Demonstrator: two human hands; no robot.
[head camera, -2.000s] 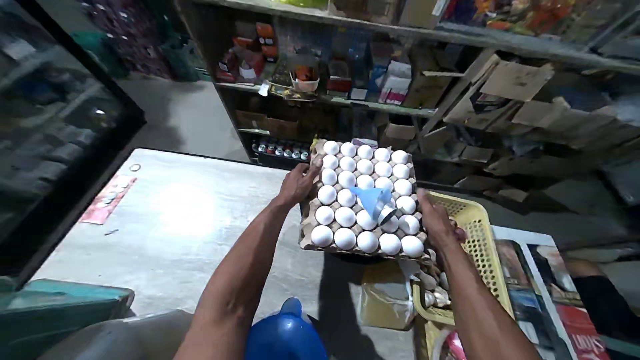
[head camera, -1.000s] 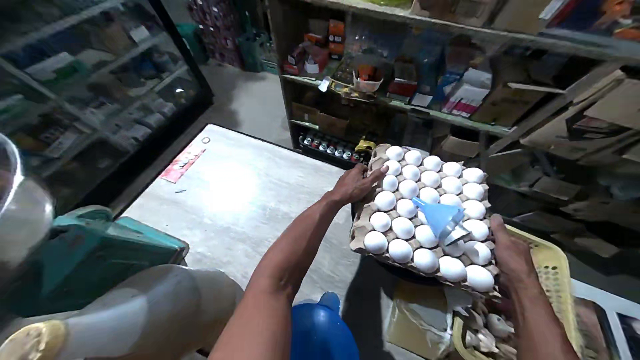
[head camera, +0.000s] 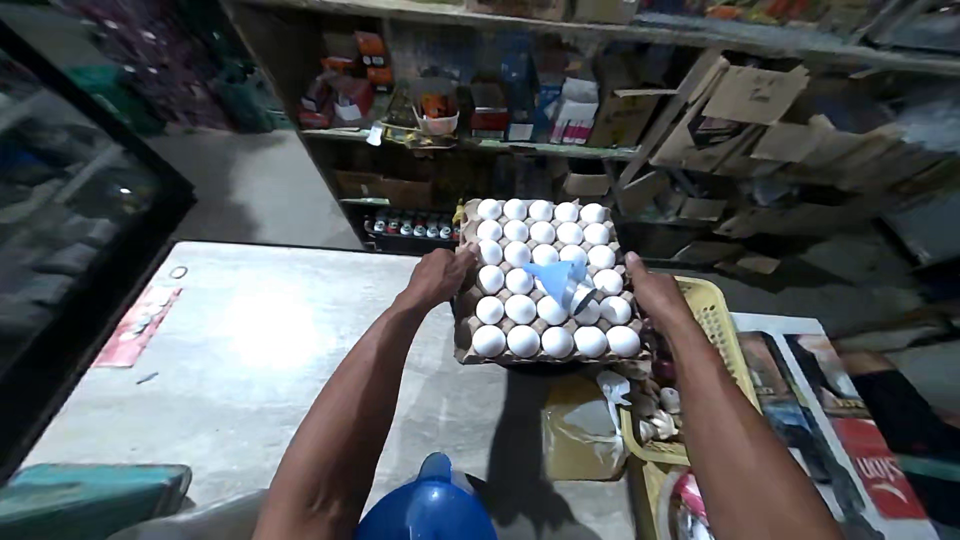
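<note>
A grey-brown carton egg tray (head camera: 466, 330) full of white eggs is held between my two hands above the counter. My left hand (head camera: 442, 274) grips its left edge, with the fingers partly hidden. On its right edge is my right hand (head camera: 656, 292), the thumb showing on top. A light blue plastic funnel (head camera: 553, 279) and a small clear container (head camera: 579, 294) lie on the eggs. Something dark shows under the tray's front edge.
Below the tray are a tied plastic bag (head camera: 585, 431) and a yellow basket (head camera: 709, 300) with garlic. A blue plastic vessel (head camera: 431, 510) stands nearest me on the counter (head camera: 247, 397). Stocked shelves (head camera: 480, 142) rise behind; a person's dark sleeve (head camera: 900, 420) is at right.
The view has swung right and back again. Both hands still hold the egg tray, with the funnel lying on the eggs throughout.
</note>
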